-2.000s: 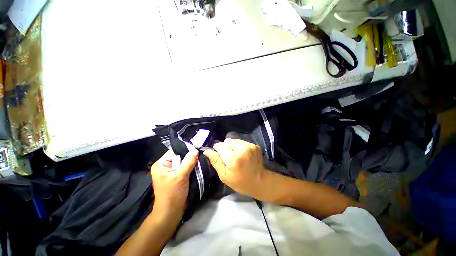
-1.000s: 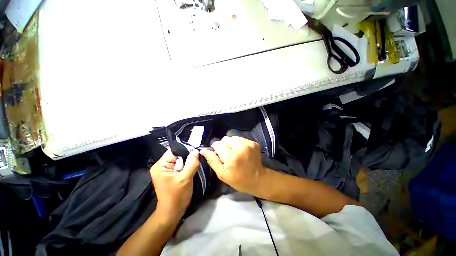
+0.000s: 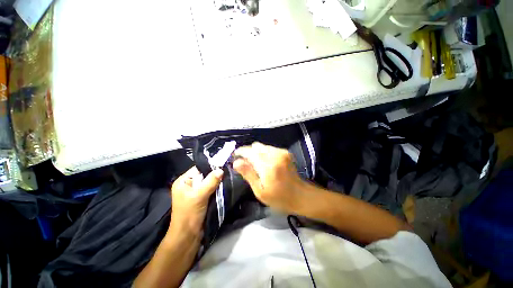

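Note:
The dark garment (image 3: 253, 136) lies over my lap and along the table's front edge, with white-striped tape (image 3: 220, 203) on it. My left hand (image 3: 193, 194) pinches the garment between thumb and fingers. A small white label (image 3: 223, 155) stands up from the cloth just beyond my left thumb. My right hand (image 3: 271, 173) is slightly blurred, just right of the label, with its fingers curled. Whether it holds a small tool or cloth cannot be told.
Black shears (image 3: 390, 66) lie at the right of the white table (image 3: 124, 101), beside white scraps (image 3: 333, 18) and yellow-packed items (image 3: 439, 52). Small metal machine parts (image 3: 247, 7) show at the top. Worn brown tape (image 3: 32, 95) covers the left edge. Dark garments (image 3: 360, 163) hang below right.
My right hand has lifted slightly away from my left fingertips. The label tilts further right. The table has shifted slightly to the right in view.

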